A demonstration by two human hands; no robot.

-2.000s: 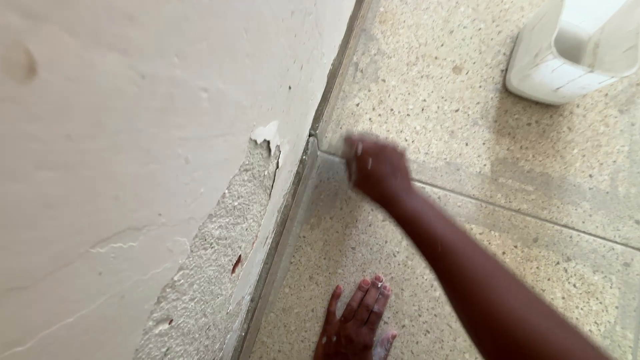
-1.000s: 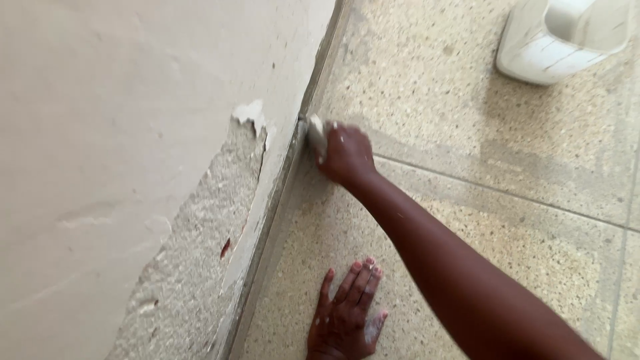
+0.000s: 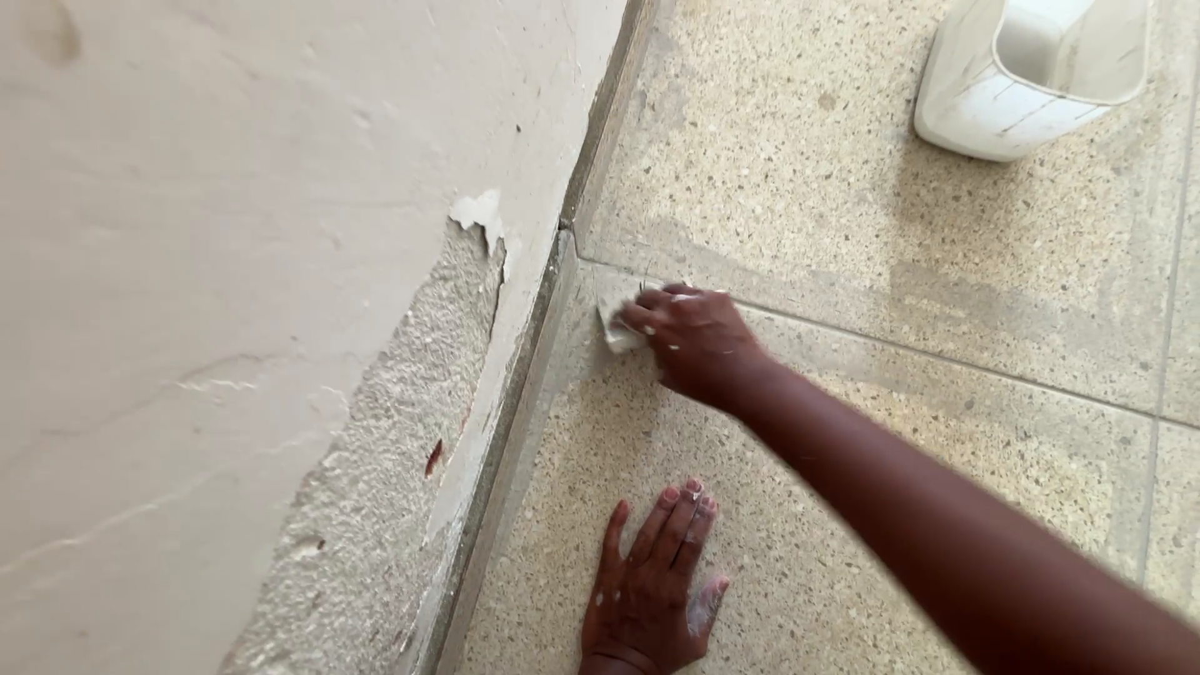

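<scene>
My right hand grips a pale, flat piece, blurred and partly hidden by the fingers; whether it is a cloth or a scraper I cannot tell. It is at the terrazzo floor, close to the joint between tiles and a short way right of the wall's foot. Palm down on the floor, nearer the bottom of the view, lies my left hand, fingers apart and holding nothing. White residue marks both hands.
A pale painted wall fills the left side, with a patch of bare rough plaster and flaking paint. A narrow grey skirting follows its foot. An open white plastic container with streaked sides stands on the floor at upper right.
Since one second ago, my right hand has moved away from the skirting along the floor with the pale piece in it. My left hand has stayed flat on the floor.
</scene>
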